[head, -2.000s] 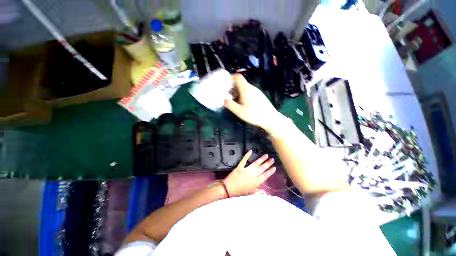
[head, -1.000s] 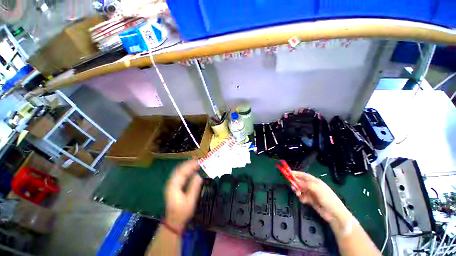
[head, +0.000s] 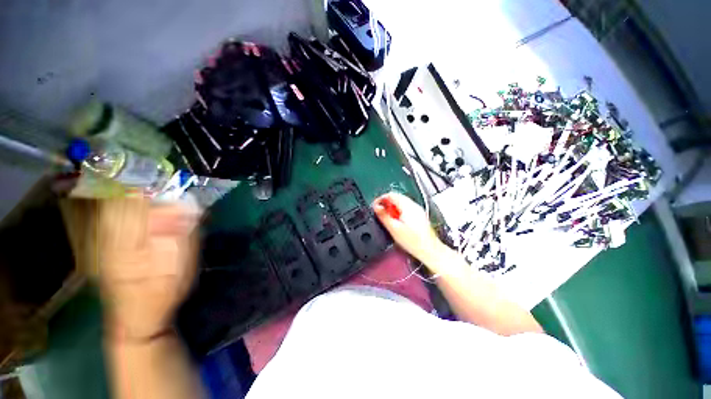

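Several black plastic housings (head: pixel 331 236) lie side by side in a row on the green mat (head: pixel 308 170), near its front edge. My right hand (head: pixel 405 222) is beside the right end of the row, closed on a small red tool (head: pixel 388 206); most of the tool is hidden by the fingers. My left hand (head: pixel 148 257) is large and blurred at the left, in front of the drink bottles and over the left part of the mat. Whether it holds anything cannot be told.
Glossy black parts (head: pixel 242 97) are heaped at the back of the mat. A metal fixture (head: pixel 438 117) stands right of them. A pile of wired circuit boards (head: pixel 546 175) lies on the white surface at the right. A blue-capped bottle (head: pixel 125 165) is at the left.
The view has turned to the right and down. The red tool is now beside the row's right end, where before it was held over the mat behind the housings.
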